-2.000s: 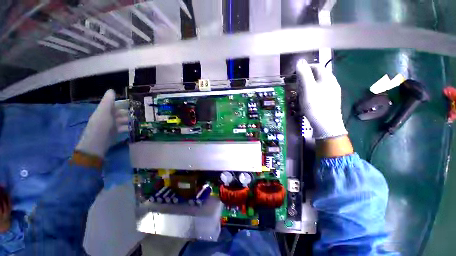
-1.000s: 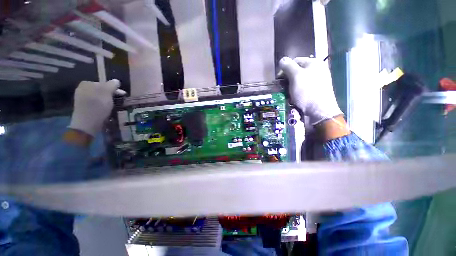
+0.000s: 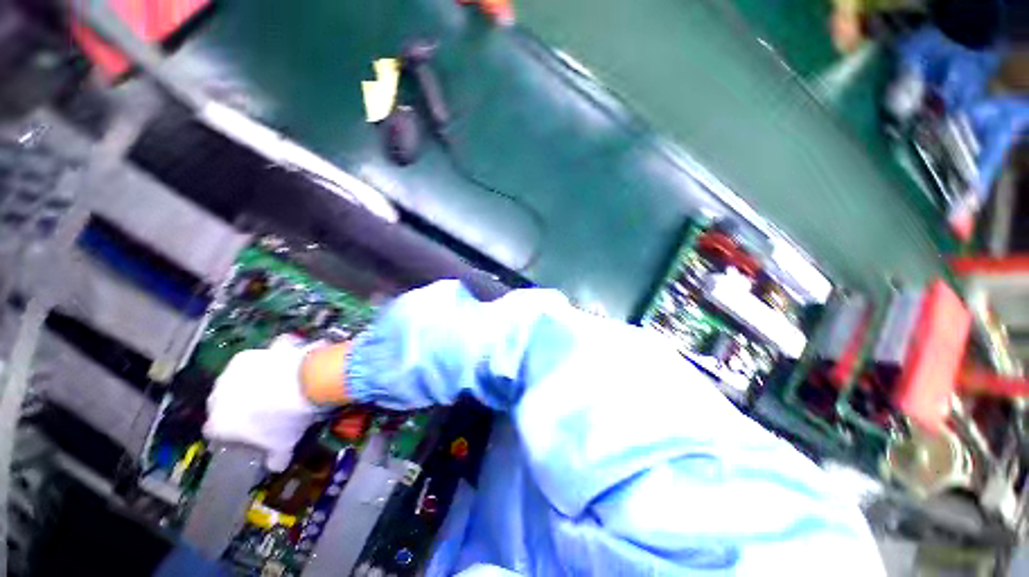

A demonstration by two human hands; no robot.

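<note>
A green circuit board [image 3: 296, 295] lies slanted on the black tester fixture at the lower left. It carries silver heat sinks [image 3: 223, 496], a yellow part and copper-red coils. My right hand [image 3: 257, 404], in a white glove, is over the middle of the board, its fingers on both sides of the long silver heat sink; blur hides the fingertips. My right sleeve covers part of the board's right side. My left hand is not in view; only some dark blue cloth shows at the bottom left edge.
A green bench [image 3: 282, 68] holds a dark mouse [image 3: 399, 135], a corded black handheld device [image 3: 427, 90] and yellow paper. A second circuit board [image 3: 733, 295] lies on the bench at right, near red-edged racks [image 3: 934, 349]. Grey ribbon cables [image 3: 152, 220] run behind the fixture. Another person in blue [image 3: 948, 79] is at upper right.
The view has swung to the right. My right hand has moved from the fixture's back right corner onto the heat sink. My left hand has left the view.
</note>
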